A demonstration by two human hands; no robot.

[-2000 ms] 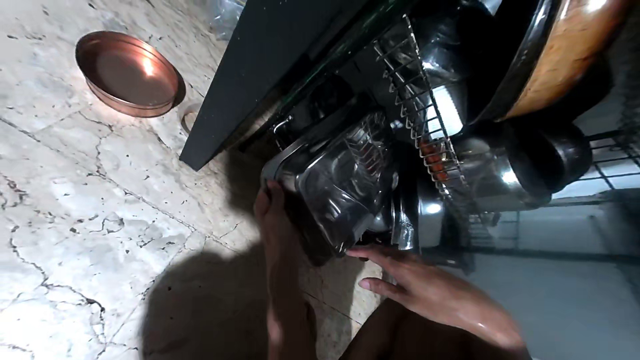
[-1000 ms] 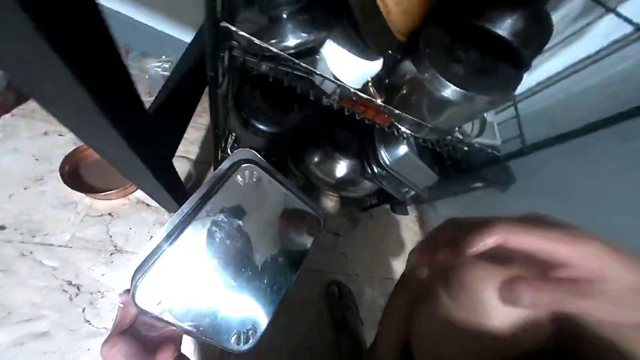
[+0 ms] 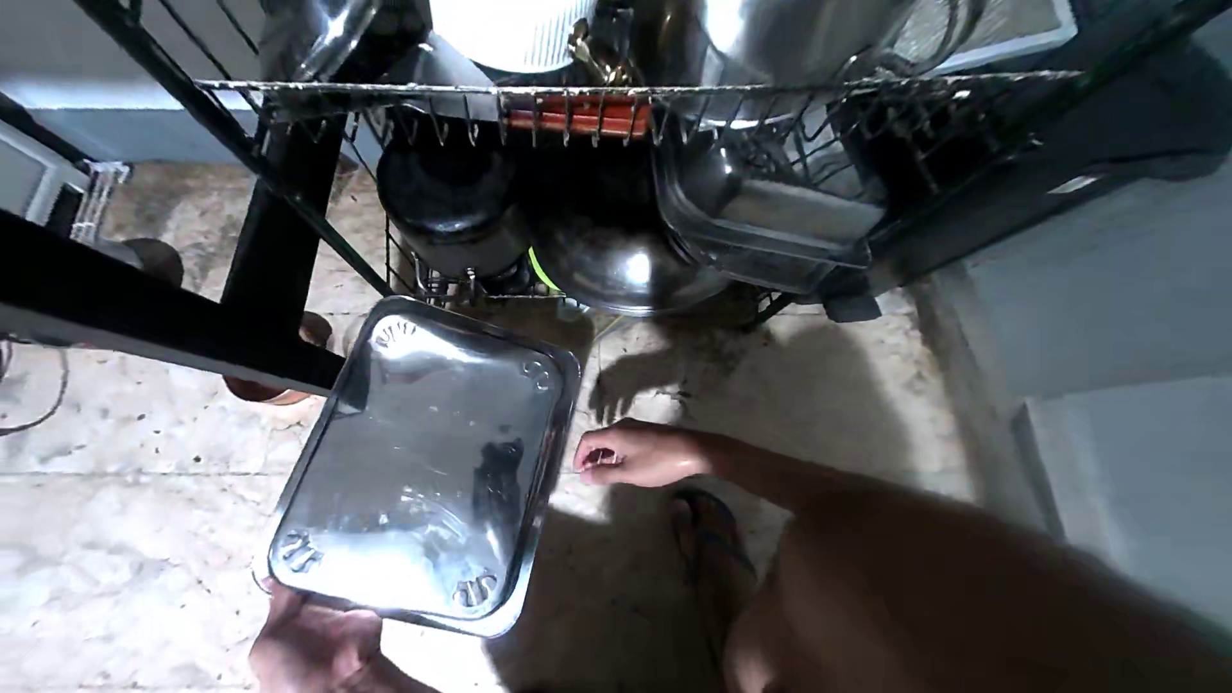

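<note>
A shiny rectangular metal tray [image 3: 423, 472] with rounded corners is held by its near left edge in my left hand [image 3: 318, 640]. Beyond its far edge stands a wire dish rack [image 3: 635, 91]. My right hand [image 3: 640, 454] is to the right of the tray, apart from it, fingers curled with nothing seen in them. On the rack's lower level are a dark pot [image 3: 457, 217], a round metal bowl [image 3: 635, 274] and rectangular metal pans [image 3: 770, 226]. The upper level holds a white ribbed container [image 3: 515, 34] and a large metal pot [image 3: 789, 38].
A black bar [image 3: 154, 322] crosses at the left, close to the tray. A copper-coloured dish [image 3: 265, 392] shows partly behind it on the stone floor [image 3: 125, 539]. A wall [image 3: 1136, 385] rises at the right. My foot in a sandal [image 3: 712, 525] is below my right hand.
The tray stays in my left hand. My right hand has moved from the lower right toward the tray. Two seconds ago both hands were at a stack of metal trays. The view has turned strongly.
</note>
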